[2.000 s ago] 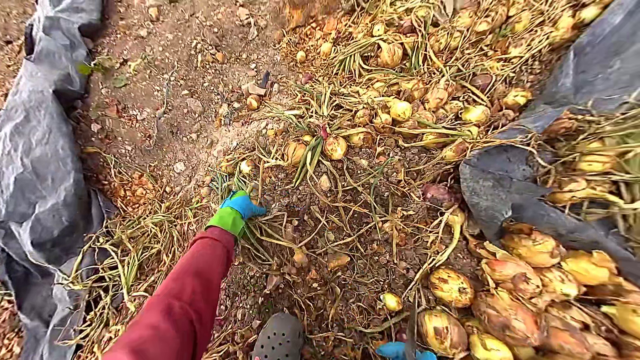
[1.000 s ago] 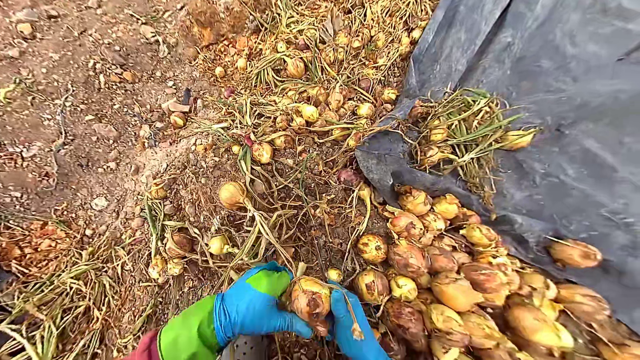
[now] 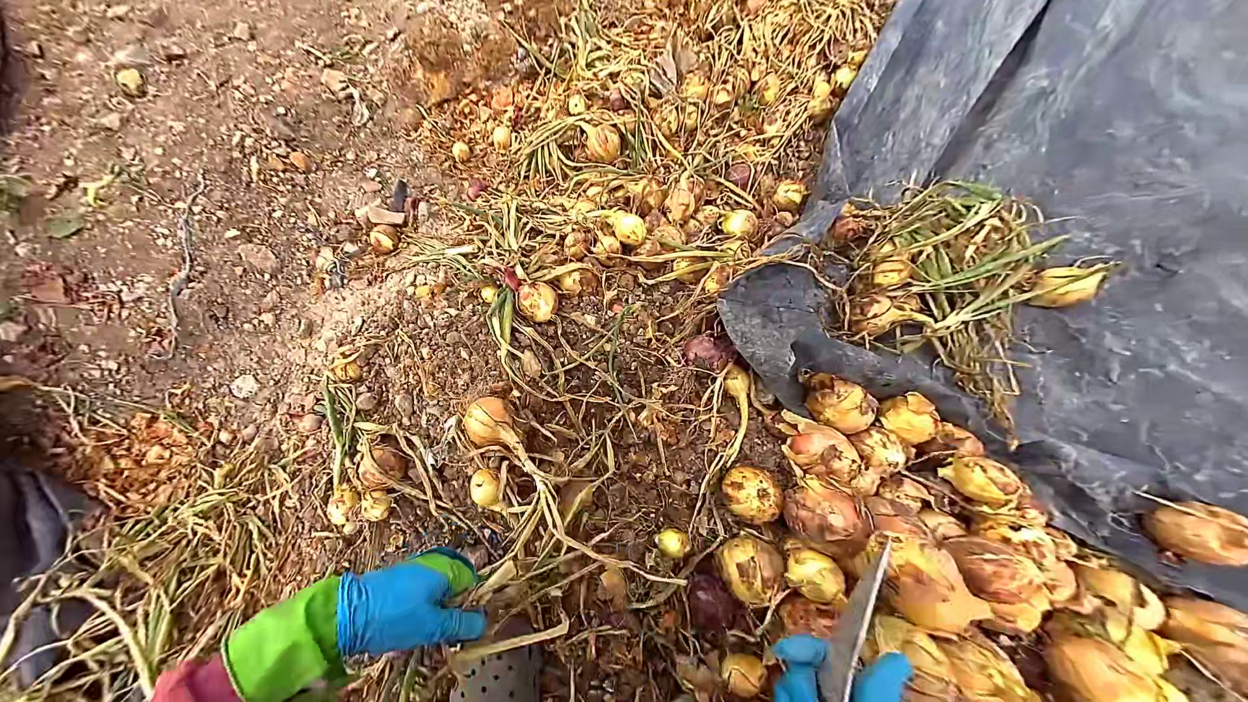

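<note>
My left hand point(image 3: 414, 604), in a blue glove with a green cuff, is at the bottom left, with dry onion stalks point(image 3: 512, 639) at its thumb and fingers. My right hand point(image 3: 838, 678), also blue-gloved, is partly cut off by the bottom edge; it holds a metal blade point(image 3: 860, 609), probably a knife, pointing up, its handle hidden. Just beyond that blade lies a heap of trimmed yellow onions point(image 3: 936, 575). Between the hands and farther up, onions with leaves attached, such as one brown onion point(image 3: 489, 421), rest on the soil.
Grey plastic sheeting point(image 3: 1150, 292) covers the right side, with a bunch of leafy onions point(image 3: 960, 273) on it. More small onions point(image 3: 629, 228) and dry leaves spread across the upper middle. Stony soil point(image 3: 253, 253) lies at left. A grey perforated shoe point(image 3: 497, 673) shows at the bottom.
The onion held between both hands one second ago is out of them. My hands have moved apart, the left one to the left and the right one to the right.
</note>
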